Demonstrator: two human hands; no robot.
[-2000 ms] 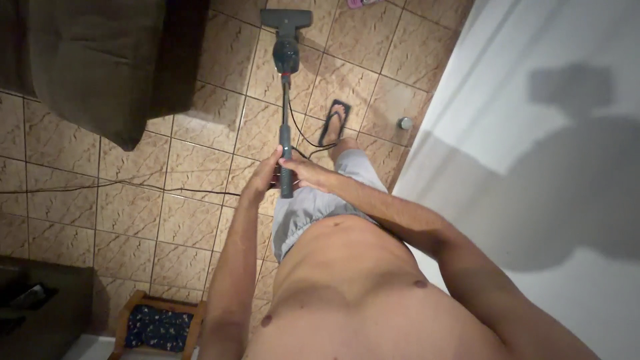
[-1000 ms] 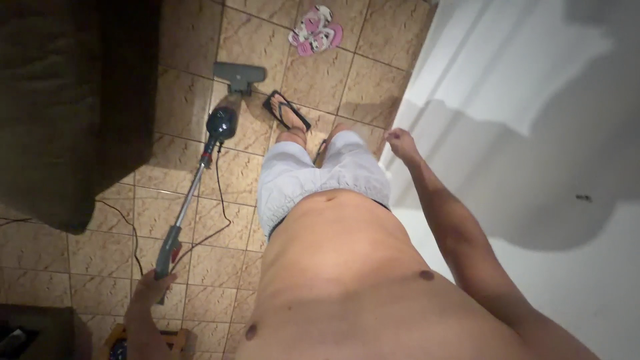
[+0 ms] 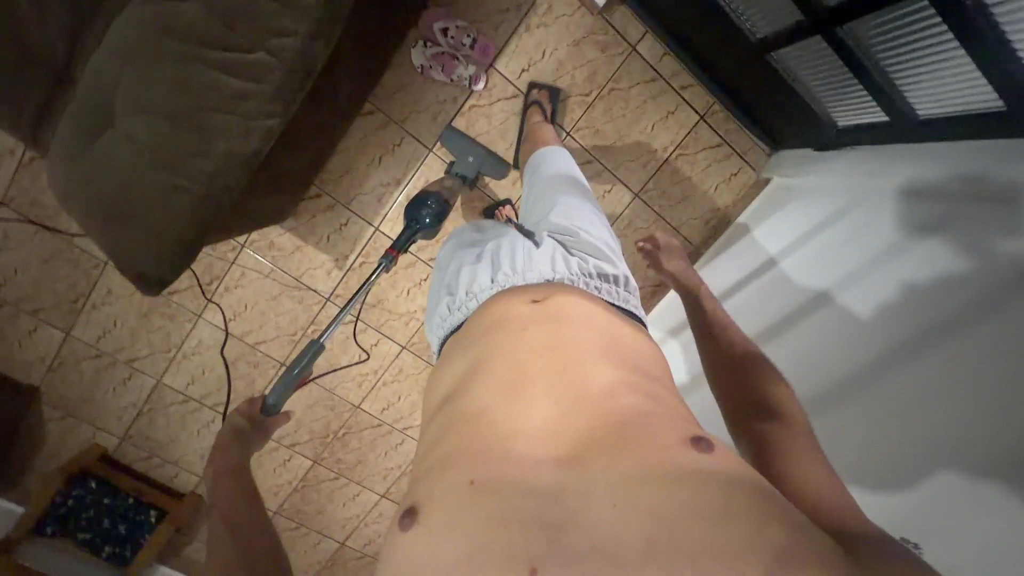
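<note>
My left hand holds the end of the grey handle of a stick vacuum cleaner, low at the left of the view. From there its metal tube slants up and right to the dark motor and dust cup, and its wide grey floor head lies on the tiles beside my sandalled feet. A thin dark power cord loops beside the tube. At the right, my right hand hangs near the white wall, with its fingers loosely bent and nothing seen in it.
A brown upholstered sofa stands at upper left, with pink patterned flip-flops near it. More cord runs over the tiles. A wooden-framed chair or stool is at lower left. A dark-framed glazed door and white wall bound the right.
Two seconds ago both hands were at the vacuum's handle; my right hand has let go and moved out to the right. My left hand still holds the handle. The view has turned.
</note>
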